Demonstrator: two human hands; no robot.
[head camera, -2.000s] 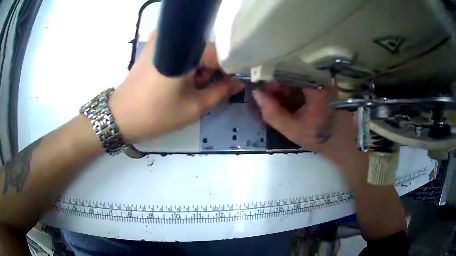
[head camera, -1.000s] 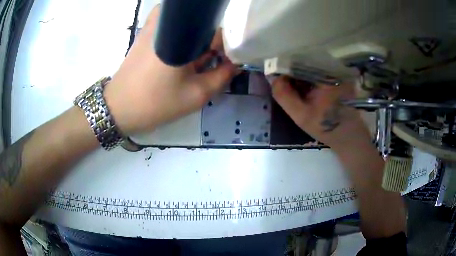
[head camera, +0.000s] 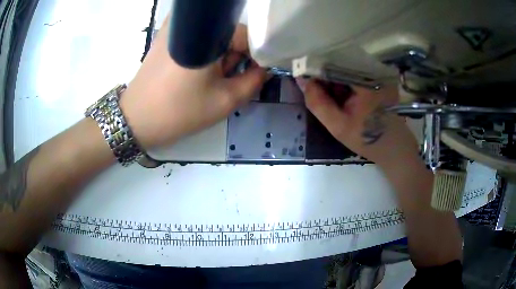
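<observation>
The cream sewing machine head (head camera: 339, 34) fills the upper right. My left hand (head camera: 186, 93) is at the left of the needle area, its fingertips bent in under the head and partly hidden by the black cylinder (head camera: 205, 31). My right hand (head camera: 345, 113) is at the right of the needle area, thumb and finger close together under the head. The small metal parts between my fingertips (head camera: 279, 72) are mostly covered. No thread or cloth can be made out between the fingers. The silver needle plate (head camera: 267, 132) lies just in front, with a dark patch behind it.
A printed ruler (head camera: 226, 232) runs along the table's front edge. A ribbed cream knob (head camera: 448, 190) and metal guides (head camera: 433, 132) hang at the right of the head. My left wrist wears a metal watch (head camera: 115, 125). Something blue is partly visible below the table at right.
My right hand has shifted slightly right and up from the plate compared with two seconds ago. My left hand stays near the needle area. The view has shifted a little.
</observation>
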